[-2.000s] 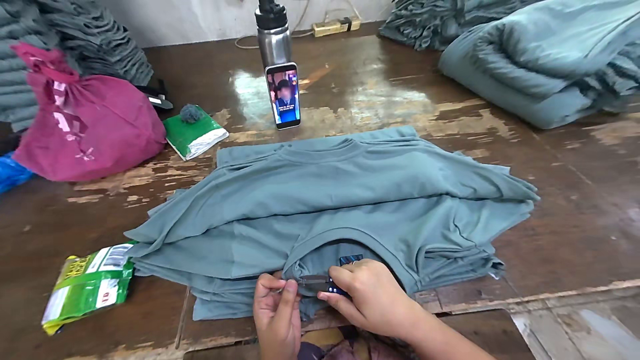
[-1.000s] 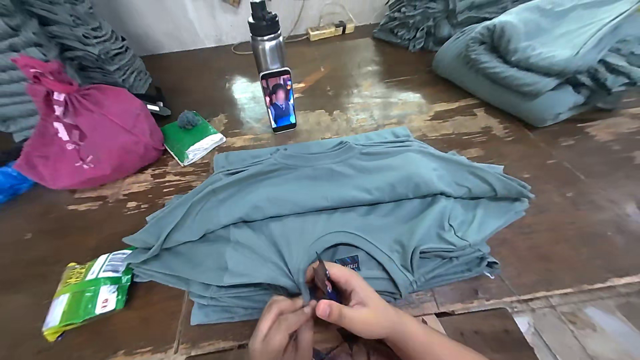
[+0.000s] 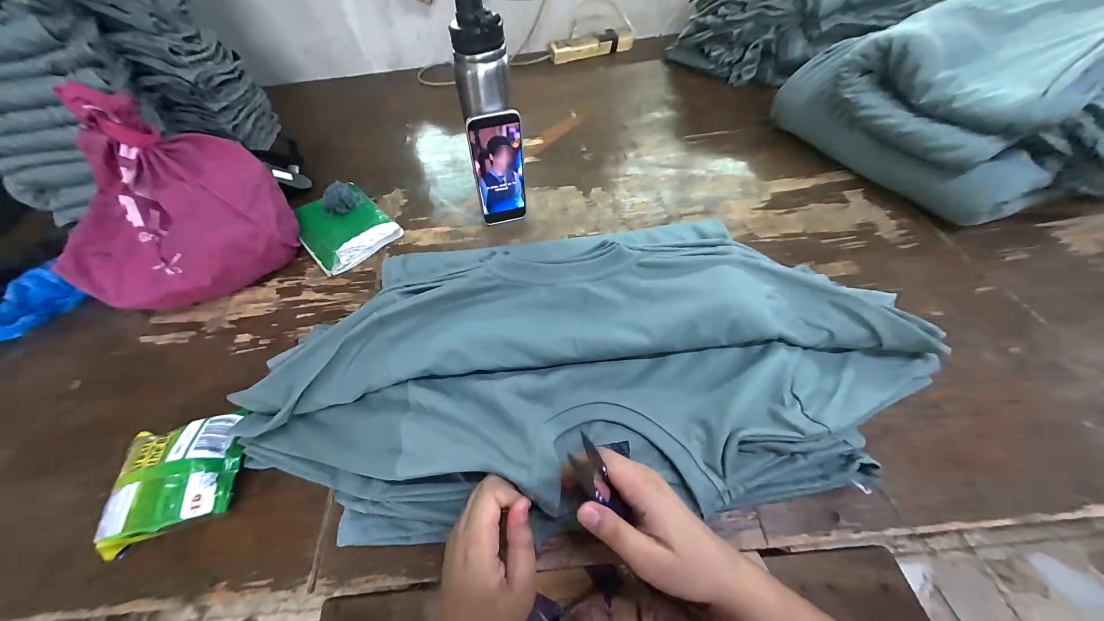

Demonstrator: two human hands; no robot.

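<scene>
A stack of grey-green T-shirts (image 3: 552,345) lies across the wooden table in front of me. The top shirt's round neckline (image 3: 634,414) faces me, and part of a dark neck label (image 3: 618,448) shows inside it. My right hand (image 3: 660,535) holds small dark thread snips (image 3: 595,474), blades pointing up and away over the neck opening. Just left of it, my left hand (image 3: 496,543) pinches the shirt's edge by the neckline between thumb and fingers.
A phone (image 3: 498,168) leans on a steel bottle (image 3: 481,78). At left are a maroon cloth bag (image 3: 190,224), a green packet (image 3: 345,233) and a green-yellow packet (image 3: 172,483). Folded fabric (image 3: 914,112) lies at right, a power strip (image 3: 592,47) by the wall.
My hands have drawn a little apart since one second ago. Two seconds ago the snips lay lower and nearly level in my right hand; now the blades point up.
</scene>
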